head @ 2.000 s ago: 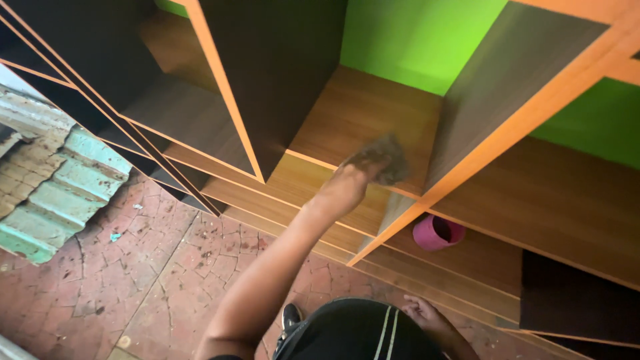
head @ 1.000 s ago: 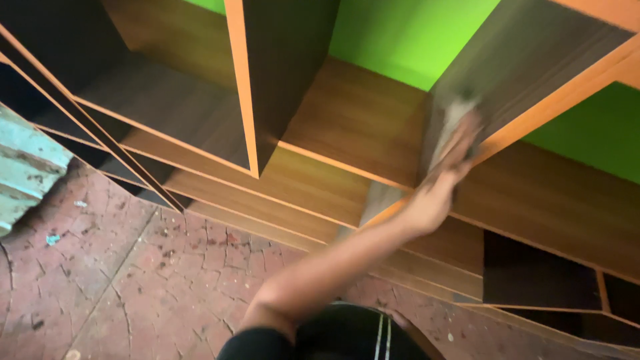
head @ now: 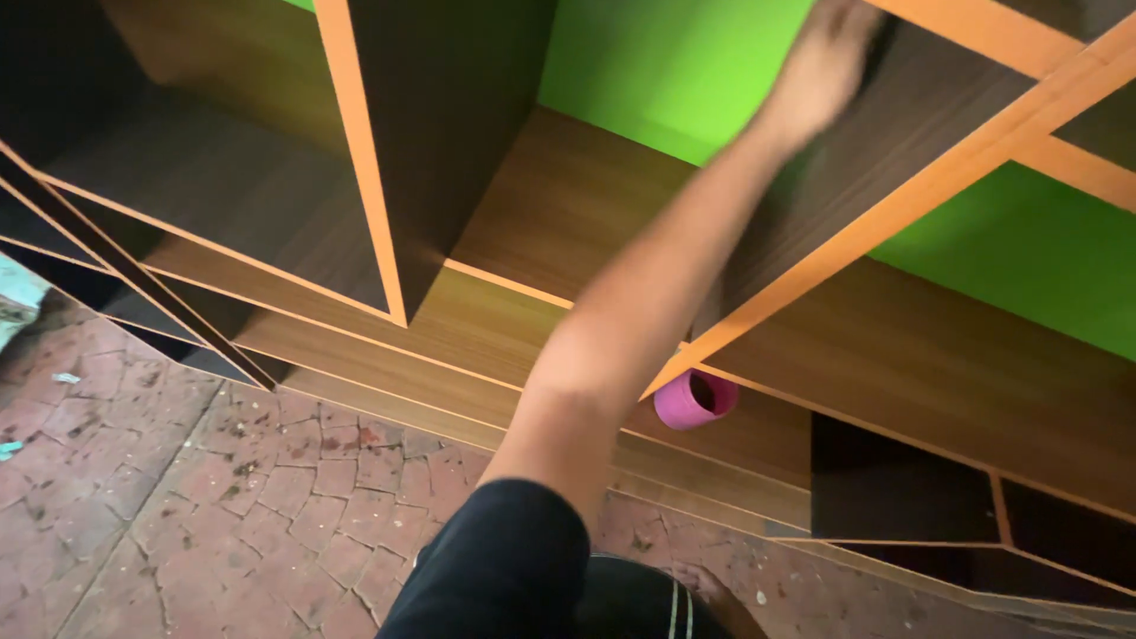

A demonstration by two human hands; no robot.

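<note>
My left hand [head: 830, 67] reaches high into the middle compartment of a wooden shelf unit, against its dark wood-grain side panel [head: 923, 98]. It is blurred and cut by the top edge of the view. The greyish cloth seen in it earlier is mostly hidden now; only a dark patch shows beside the fingers. Behind is the bright green back panel [head: 657, 71], and below lies the brown shelf board [head: 568, 195]. My right hand [head: 701, 586] hangs low beside my dark clothing, blurred and partly covered, so its fingers cannot be made out.
A pink cup-like container [head: 695, 399] stands in a lower compartment, right of my left forearm. Orange-edged dividers [head: 355, 142] and boards frame the compartments on both sides. Reddish paving [head: 293, 506] with dirt and small scraps lies below; a pale green sheet [head: 18, 293] shows at far left.
My left hand has moved from above the shelf board to the right side panel, then up along it. The cloth showed in it earlier. The view has shifted somewhat.
</note>
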